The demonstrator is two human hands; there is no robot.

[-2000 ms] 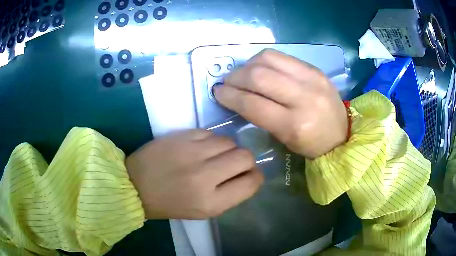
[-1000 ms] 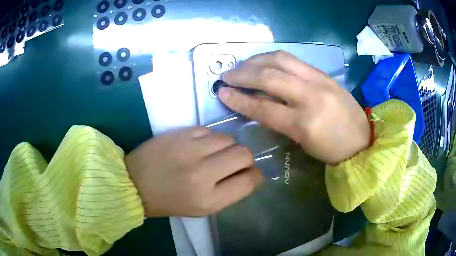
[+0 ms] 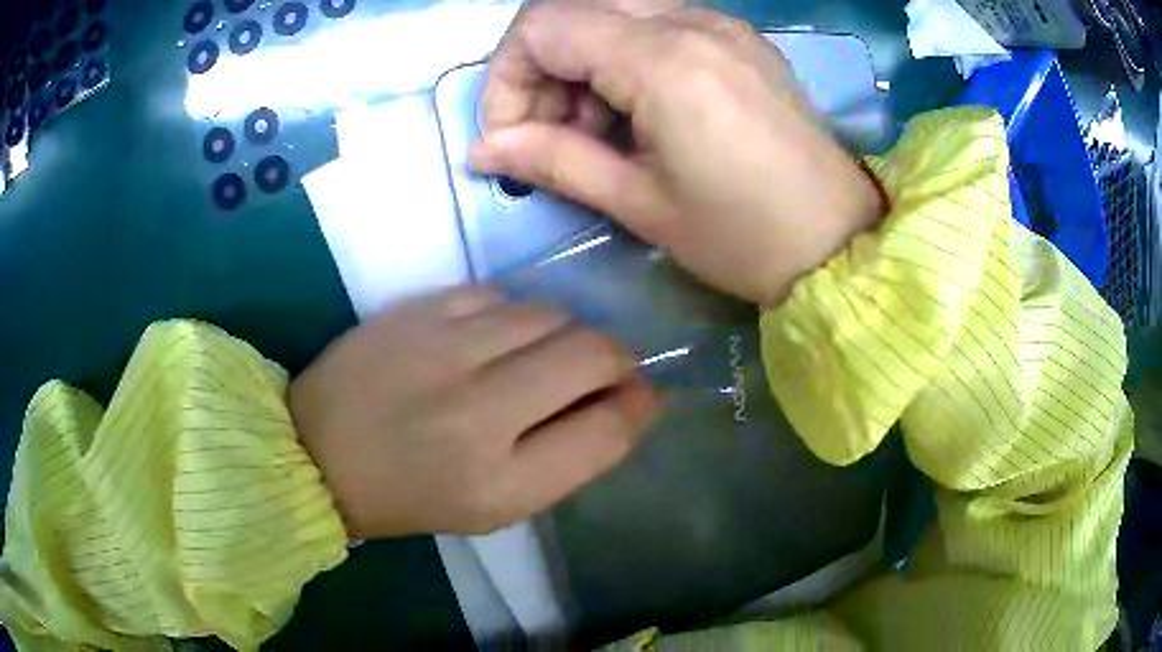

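Observation:
A grey tablet back cover (image 3: 714, 510) with ADVAN lettering lies under clear film with bright creases. My left hand (image 3: 465, 408), slightly blurred, lies curled over its left side; its fingertips are hidden and any grip on the film cannot be told. My right hand (image 3: 675, 140) is over the camera corner, fingers bent in and thumb extended toward the corner. The hand hides most of the camera bump. A dark round lens (image 3: 514, 187) shows just below the thumb. Nothing can be made out between the right fingers.
White separator sheets (image 3: 382, 210) lie under the cover. Black ring adhesives (image 3: 270, 173) sit on a clear sheet at upper left, with more at the far left. A blue parts bin (image 3: 1058, 178), a white wipe (image 3: 949, 32) and a whitish bottle (image 3: 1035, 15) are at upper right.
The view has shifted, so the cover and rings appear higher and further left. My right hand has moved up over the camera bump with its fingers curled in. My left hand stays on the cover.

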